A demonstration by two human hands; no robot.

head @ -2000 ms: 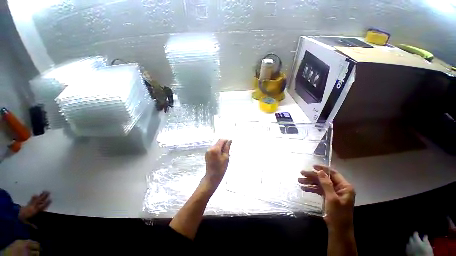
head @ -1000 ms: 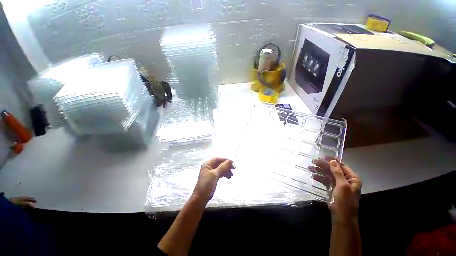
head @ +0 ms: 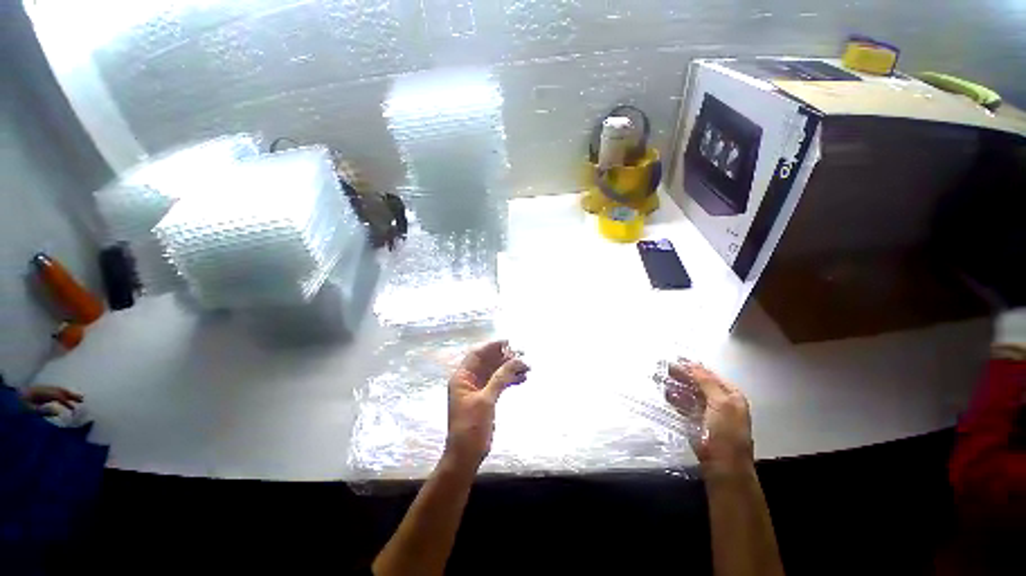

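A clear compartment tray (head: 658,411) is between my hands and nearly vanishes against the white table; its ribs show by the right fingers. My left hand (head: 475,403) pinches its left edge, where only a small glint shows. My right hand (head: 714,419) holds its right end. Crinkled plastic film (head: 399,419) lies flat below. A low tray stack (head: 437,295) sits behind the film, with a tall stack (head: 448,152) behind it.
More tray stacks (head: 253,231) stand left. A yellow holder (head: 622,186), phone (head: 664,264) and printed carton (head: 720,158) are at right. An orange bottle (head: 68,289) is far left. Blue (head: 45,478) and red (head: 990,444) sleeves show at the sides.
The tray was tilted up with its right-hand pockets visible; it is now lower and further left. My right hand has moved left, closer to my left hand. The phone is now uncovered.
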